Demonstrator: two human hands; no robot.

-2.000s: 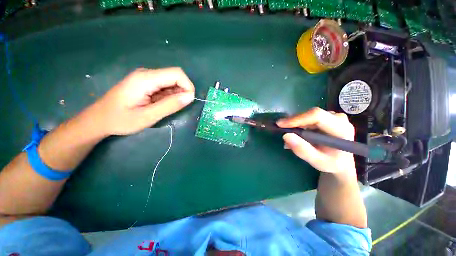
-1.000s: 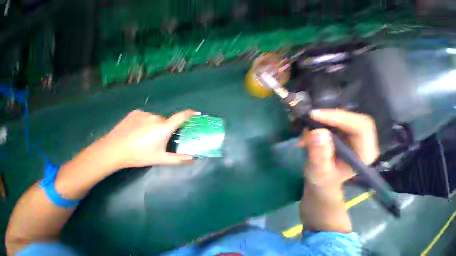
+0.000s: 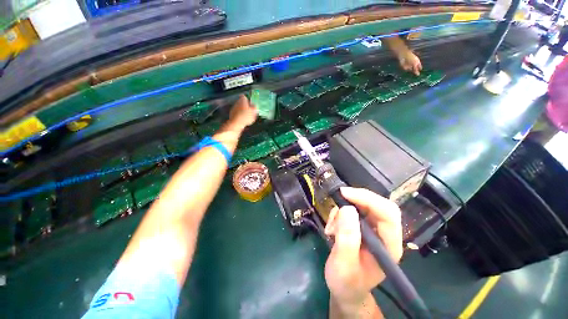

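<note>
My left hand (image 3: pixel 243 113) reaches out over the dark strip beyond the bench and holds a green circuit board (image 3: pixel 264 103) by its near left edge. The board is tilted, above the rows of boards. A blue wrist strap (image 3: pixel 216 148) is on my left wrist. My right hand (image 3: pixel 364 237) is closed round the black handle of the soldering iron (image 3: pixel 327 179). Its metal barrel points up and away, over the fan unit, and touches no board. The round yellow-amber tub (image 3: pixel 251 180) with silvery bits inside stands between my arms.
Green boards (image 3: pixel 367 96) lie in rows along the dark strip, left and right. The black fan unit (image 3: pixel 289 198) and a dark grey box (image 3: pixel 380 159) stand on the bench. A blue coiled cord (image 3: pixel 81 180) runs left. Another person's hand (image 3: pixel 410 61) is over the far boards.
The view has swung up towards the strip. My left hand let go of the solder wire, took hold of the board and carried it from the bench to the strip. The iron has left the board.
</note>
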